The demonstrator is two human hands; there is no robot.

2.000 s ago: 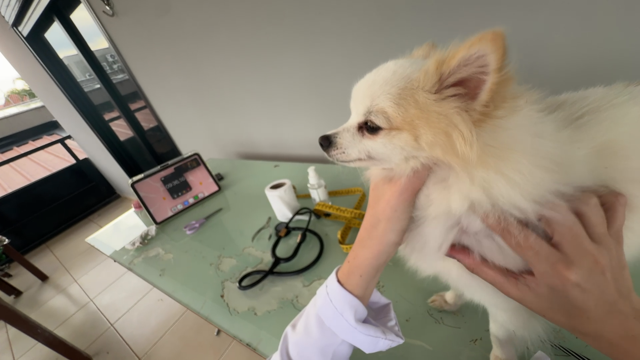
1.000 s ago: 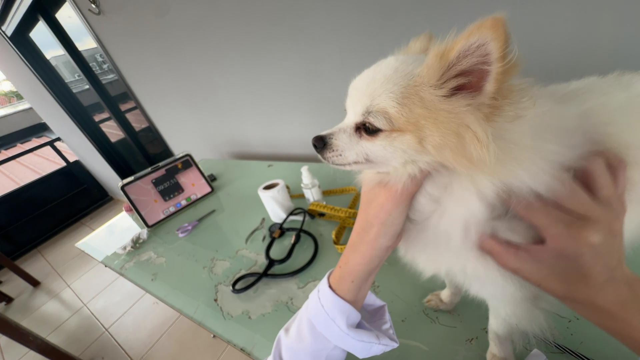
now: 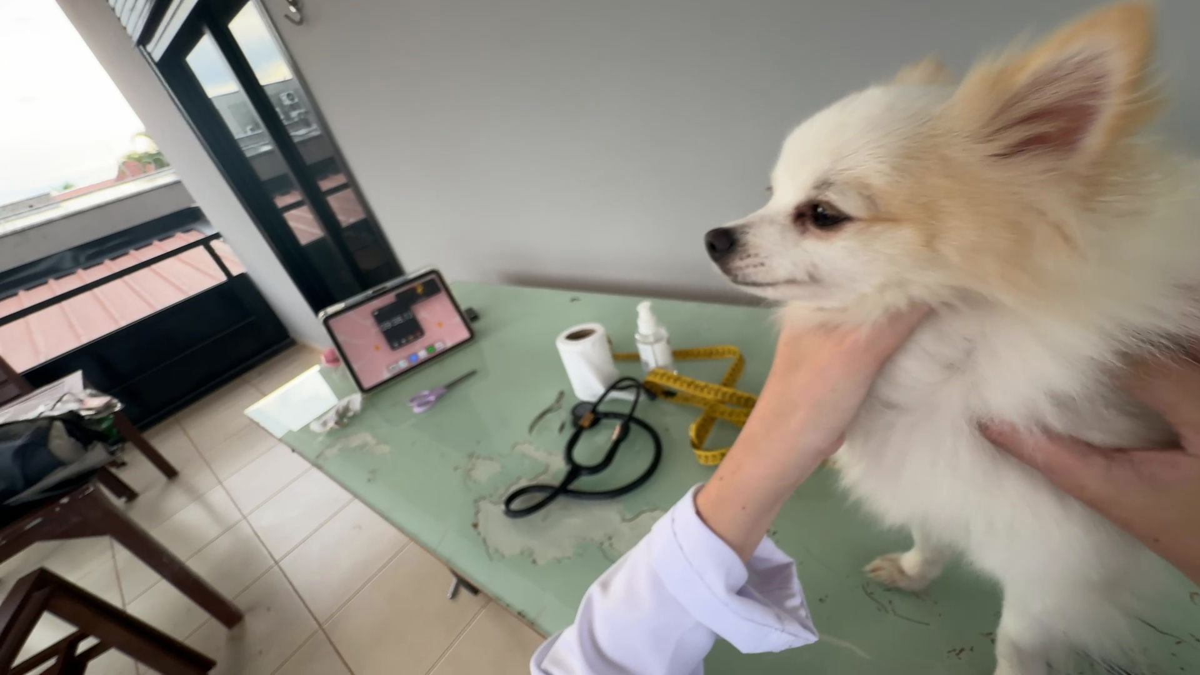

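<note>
A white and tan long-haired small dog stands on the green table at the right, its head turned left. My left hand, below a white sleeve, lies under its jaw and throat, the fingers hidden in the fur. My right hand rests against the dog's shoulder and side, thumb toward the chest, its other fingers largely hidden. Left of my left forearm lie a black stethoscope and a yellow measuring tape. Behind them stand a white paper roll and a clear pump bottle.
A tablet stands propped at the table's far left, with purple-handled scissors beside it. The grey wall runs behind the table. Wooden chairs stand on the tiled floor at the left, one bearing a dark bag.
My right hand has shifted on the dog's side, and less of it shows at the right edge. My left hand has stayed under the jaw. The view has swung right-side outward slightly.
</note>
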